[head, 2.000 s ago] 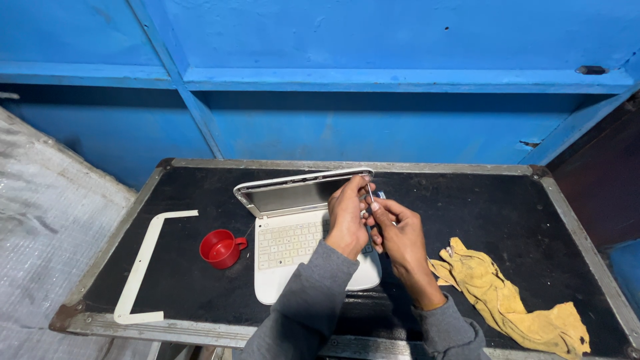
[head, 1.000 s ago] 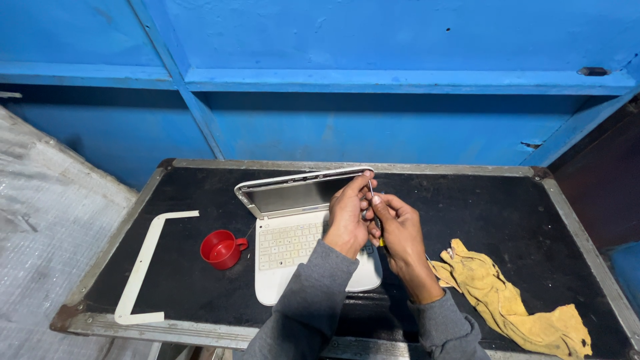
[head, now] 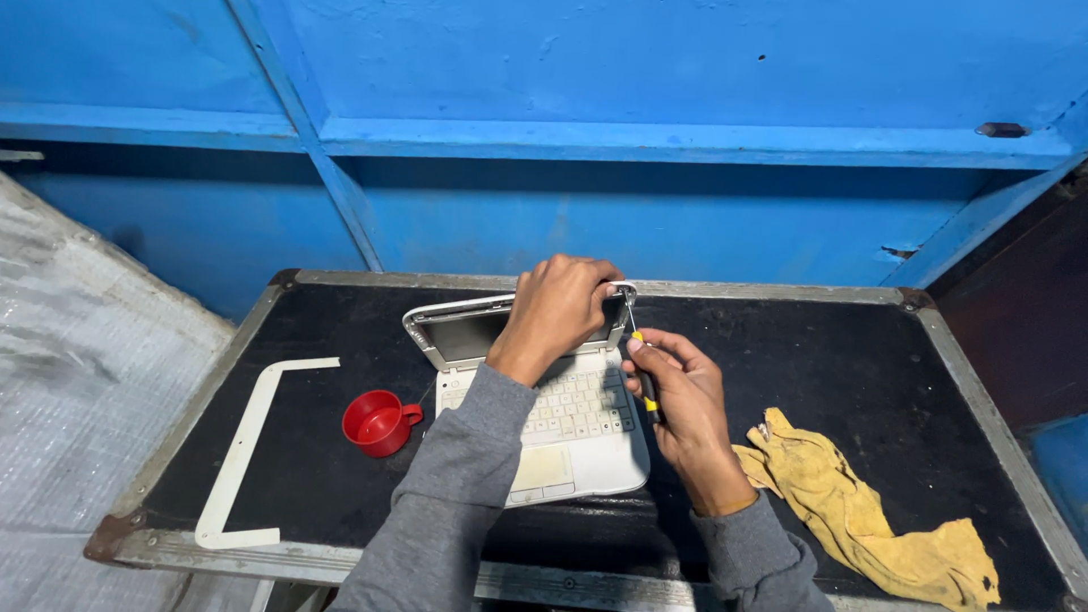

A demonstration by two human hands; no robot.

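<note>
A small white laptop [head: 586, 476] stands unfolded on the black table, its screen bared inside the lid frame. Over the lid's top edge, near the upper right corner, my left hand [head: 559, 310] grips the lid and covers part of the screen. In my right hand [head: 680, 391] is a yellow and black screwdriver [head: 648, 391], its thin shaft pointing up to the lid's upper right corner. Whether the tip sits in a screw is too small to tell. Left of the laptop stands a red plastic cup [head: 378, 423] with its handle towards the keyboard.
A white screen bezel piece [head: 242, 450] lies at the table's left. On the right is a crumpled yellow cloth [head: 850, 518]. Metal edging [head: 1003, 433] with corner caps runs round the table [head: 765, 357]. Blue panels with a ledge [head: 663, 144] rise behind it.
My left hand has moved up over the lid's top edge. The right hand has moved a little lower and right, and the screwdriver's handle now shows clearly in it.
</note>
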